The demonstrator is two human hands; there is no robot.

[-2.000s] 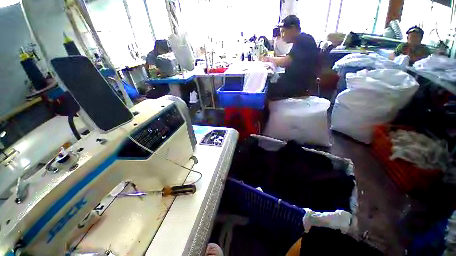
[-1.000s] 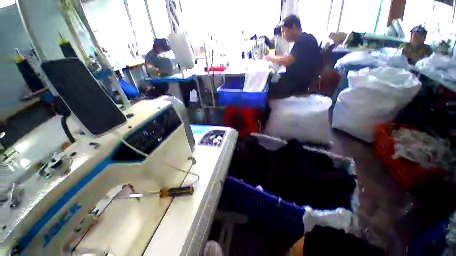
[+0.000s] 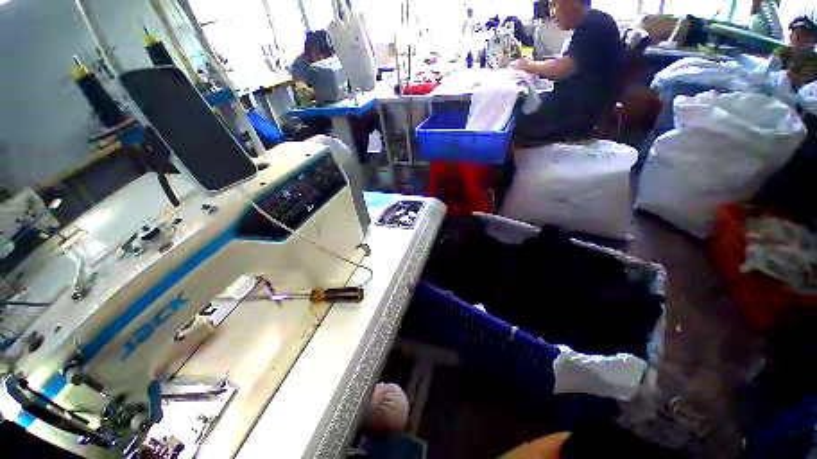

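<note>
The white sewing machine [image 3: 202,278] with a blue stripe and "JACK" lettering fills the left. Its needle area [image 3: 161,439] is at the bottom left edge, with small metal parts and no cloth visible under it. A screwdriver [image 3: 336,294] with a black-and-yellow handle lies on the bed beside the arm. The white table edge [image 3: 358,359] runs along its right. Neither of my hands can be made out. A rounded pale pink shape [image 3: 388,408] below the table edge and a tan curved shape [image 3: 540,446] at the bottom edge are unclear.
A blue basket [image 3: 484,336] of black cloth, with white cloth [image 3: 598,372] on its rim, stands right of the table. Beyond are white sacks [image 3: 573,186], a red-orange basket [image 3: 748,291] and a blue bin [image 3: 461,143]. A person in dark clothing [image 3: 587,76] sits at another machine.
The view has shifted down and left, so the scene sits higher and further right. The needle area and more of the pale pink shape now show. The screwdriver still lies on the bed.
</note>
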